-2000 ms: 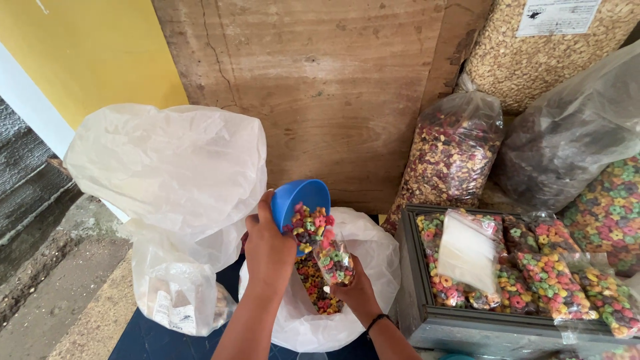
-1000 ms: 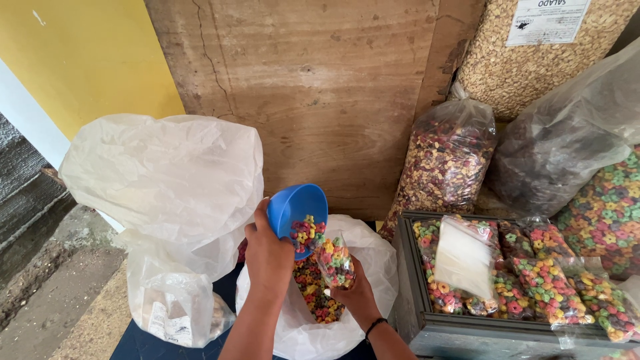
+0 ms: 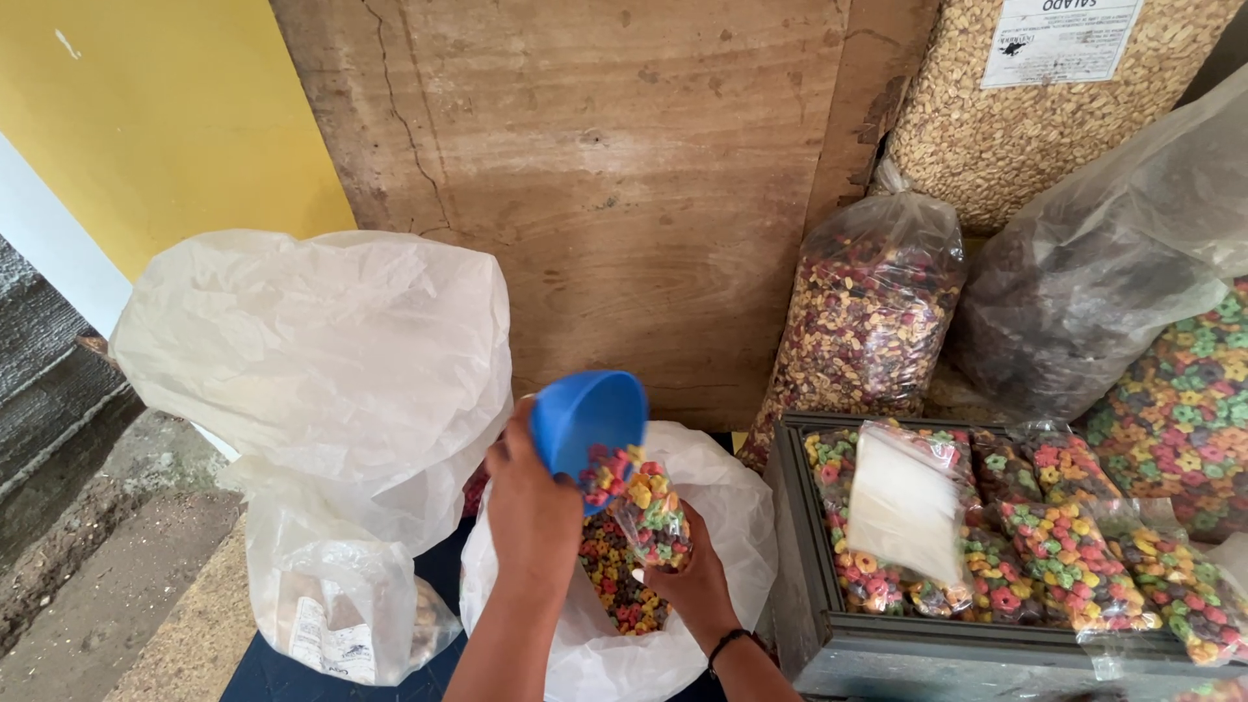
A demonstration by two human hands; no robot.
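My left hand grips a blue plastic bowl, tilted to the right, with a little colourful ring cereal at its lower lip. The bowl's lip meets the mouth of a small clear plastic bag, which my right hand holds upright from the right side; it looks mostly filled with the same cereal. Both are above a large open white plastic sack, in which more loose cereal lies. A dark band is round my right wrist.
Right, a grey crate holds filled cereal packets and a stack of white plastic bags. Behind stand large clear sacks of mixed snack and grain. Left are white plastic bags. A wooden board stands behind.
Less cereal shows in the blue bowl than before, and the small bag looks fuller. Both hands keep about the same place over the sack.
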